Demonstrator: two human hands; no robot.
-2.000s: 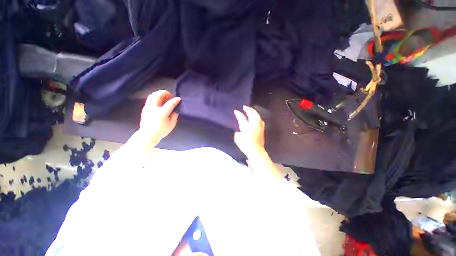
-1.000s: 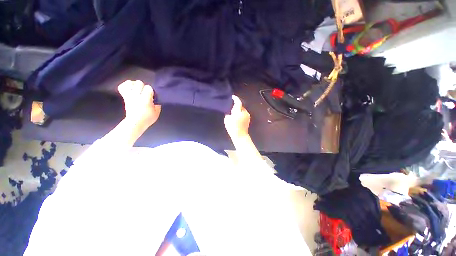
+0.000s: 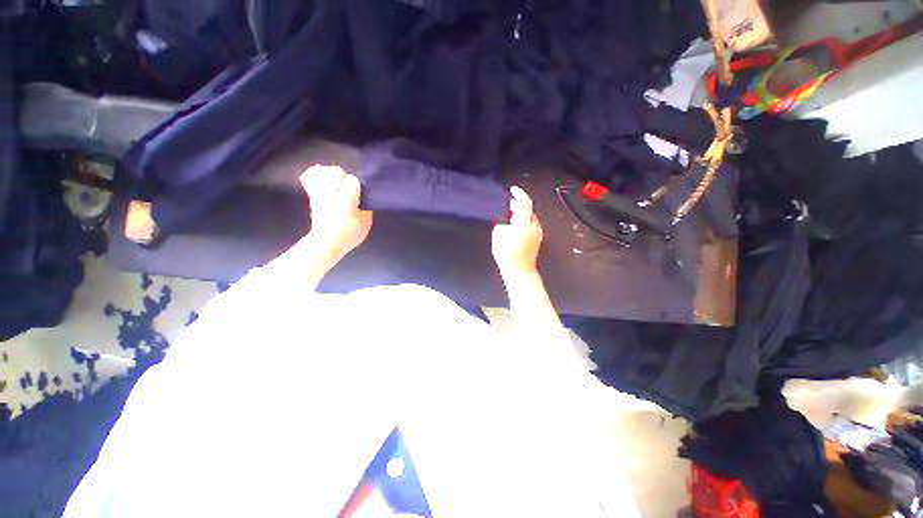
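Note:
A dark navy garment (image 3: 430, 190) lies over the dark padded board (image 3: 425, 258), its near edge folded into a straight band between my hands. My left hand (image 3: 337, 210) grips the band's left end, fingers curled. My right hand (image 3: 518, 231) holds the band's right end, thumb and fingertips at its corner. The fingertips' undersides are hidden. A small dark iron (image 3: 607, 214) with a red spot rests on the board, right of my right hand, not touched.
A tan wrapped cord (image 3: 717, 152) runs from the iron to the upper right. Red-handled items (image 3: 810, 76) lie on a pale bench. A tan block (image 3: 141, 221) is at the board's left end. Dark garments (image 3: 830, 253) heap at right. A grey padded bar (image 3: 101, 119) is behind left.
The garment's near edge has gone from a wider flap to a narrower straight band. My left hand has curled over its end, and my right hand has closed at its right corner.

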